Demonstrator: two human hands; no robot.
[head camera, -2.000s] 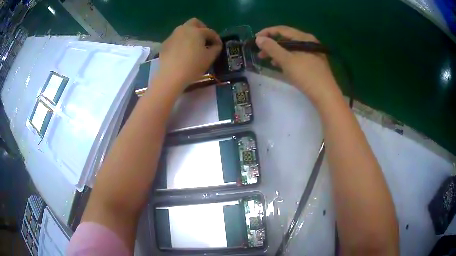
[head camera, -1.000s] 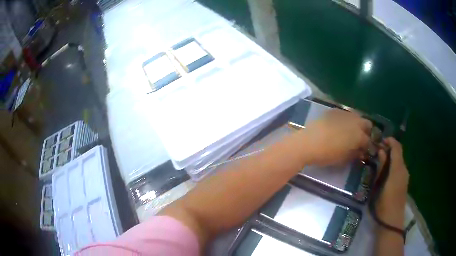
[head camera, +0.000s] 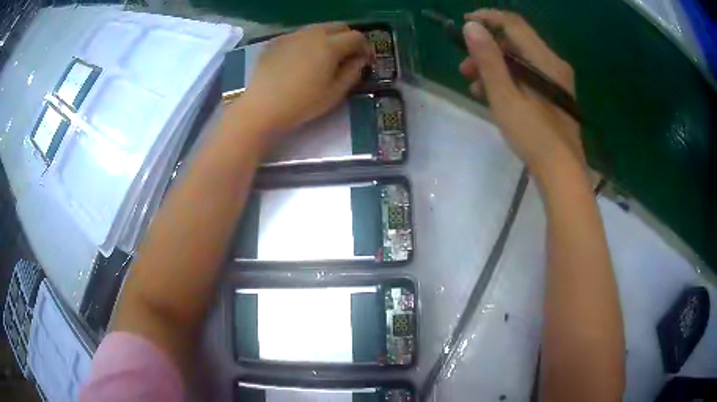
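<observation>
Black cases with silver battery cells and narrow circuit boards lie in a column in a clear blister tray. My left hand is at the farthest case, its fingertips by the left edge of that case's circuit board. The hand covers part of the cell; whether the fingers pinch something is hidden. My right hand holds the black soldering iron like a pen, above the green belt, right of the farthest case. The iron's tip points up and left, apart from the board.
Stacked white plastic trays stand at the left, with two battery cells in the top one. More trays sit lower left. The green conveyor belt runs along the far side. A black box with a round label is at the right.
The view has swung back from the stacked trays to the cases. My right hand now shows apart from the farthest case, with the iron lifted to its right. My left hand remains at that case.
</observation>
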